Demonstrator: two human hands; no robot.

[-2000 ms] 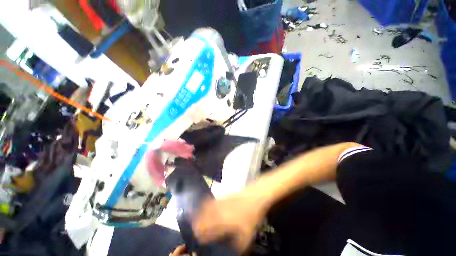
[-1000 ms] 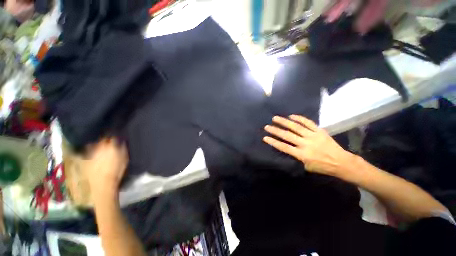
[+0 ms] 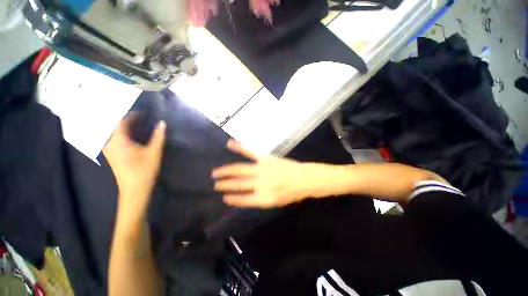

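The black cut panel (image 3: pixel 188 144) lies under the machine head (image 3: pixel 145 40), with a bright glow at the needle area, and hangs toward the lap. My left hand (image 3: pixel 136 150) is on the fabric just below the head, thumb and forefinger apart with dark fabric between them; the other fingertips are hidden, so its grip is unclear. My right hand (image 3: pixel 255 179) lies flat on the panel, fingers spread, right of my left hand. Other black cut pieces (image 3: pixel 283 46) lie right of the needle. A black stack (image 3: pixel 35 156) hangs over the left side. The needle tip itself cannot be made out.
The pale table edge (image 3: pixel 347 87) runs diagonally at the right. A crumpled black fabric heap (image 3: pixel 440 110) lies low beyond it. Pink tassels (image 3: pixel 263 8) hang at the top. Red-handled scissors (image 3: pixel 38 289) show partly at lower left. A dark basket (image 3: pixel 237 272) is below the panel.
The view has turned and moved closer to the machine head. My left hand has gone from the left stack to the fabric near the needle. My right hand still lies spread on the fabric.
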